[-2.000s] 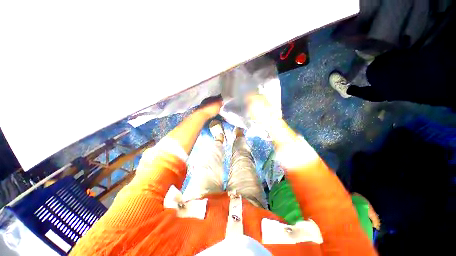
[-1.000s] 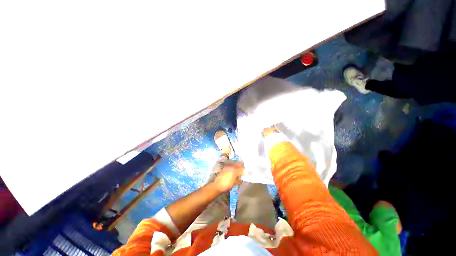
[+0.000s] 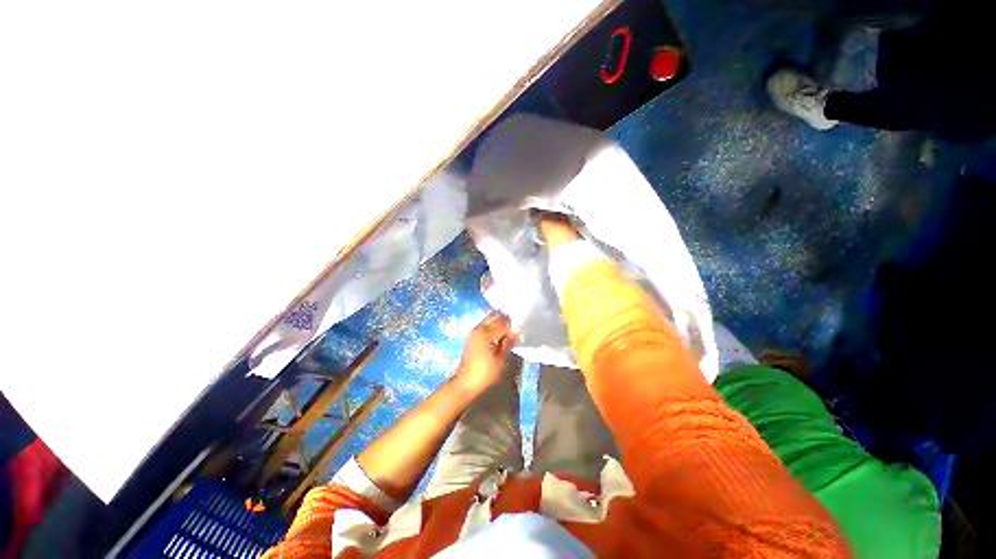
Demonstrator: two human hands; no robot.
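A white plastic bag (image 3: 655,235), thin and partly see-through, hangs open beside the table edge in front of me. My left hand (image 3: 488,347) is closed at the bag's near left edge and seems to pinch it. My right hand (image 3: 557,227) reaches inside the bag; the film hides its fingers, so its grip cannot be seen. A strip of clear film (image 3: 366,271) with small dark print hangs along the table edge.
A glaring white table (image 3: 218,164) fills the upper left. A black object with red parts (image 3: 663,63) lies under its edge. A blue basket (image 3: 218,524) is at lower left. A person in green (image 3: 863,470) is close at right; another person's shoe (image 3: 801,98) shows at upper right.
My right hand and the bag have shifted slightly up and left in view. The table edge has turned steeper, and more hanging film shows. My left hand stays at the bag's edge.
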